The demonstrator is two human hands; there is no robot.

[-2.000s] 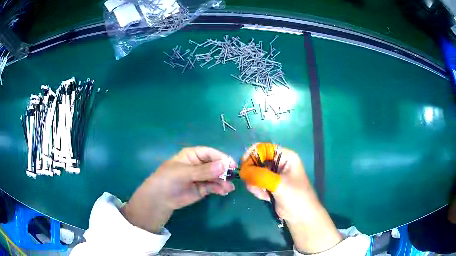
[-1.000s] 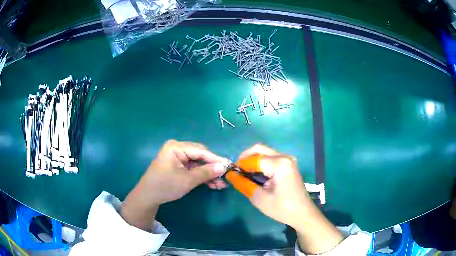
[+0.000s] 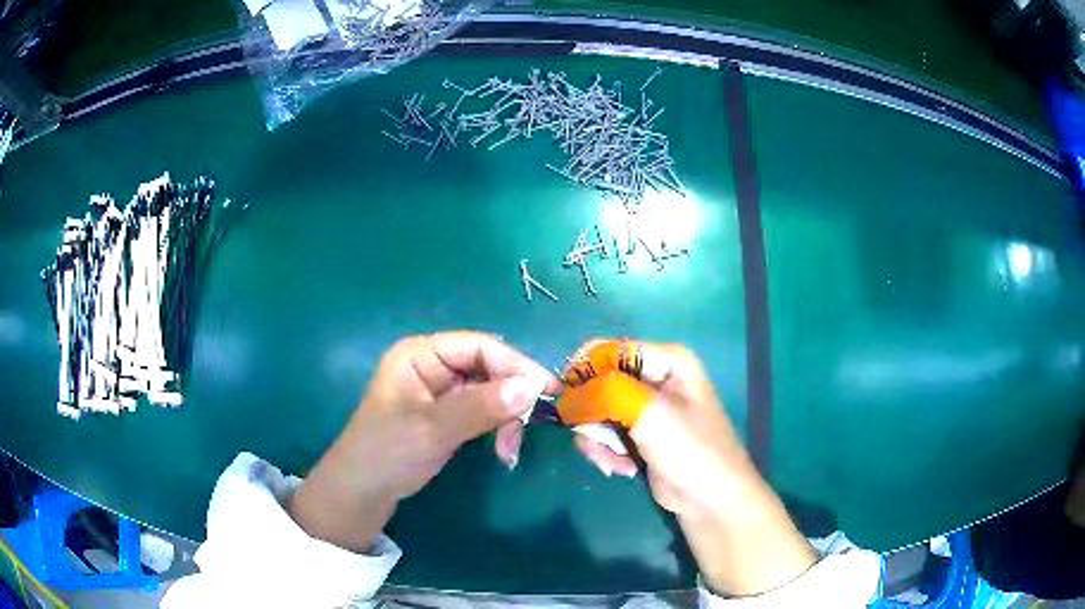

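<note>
My left hand pinches a small white connector housing between thumb and forefinger, near the bottom centre. My right hand, with orange finger cots on thumb and forefinger, holds the black lead wires close beside the housing. Short dark wire ends fan out above the right fingers. A white part of the harness shows under the right fingers. The rest of the harness is hidden by my right hand, and the exact contact at the housing is too small to tell.
A harness pile lies at the left on the green bench. Grey pin-like pieces lie in a heap at top centre, several nearer my hands. A clear plastic bag sits by the dark rail. A dark stripe crosses the bench.
My right hand has turned and the wire ends again show above its fingers. The white harness end seen right of my right wrist one second ago no longer shows there.
</note>
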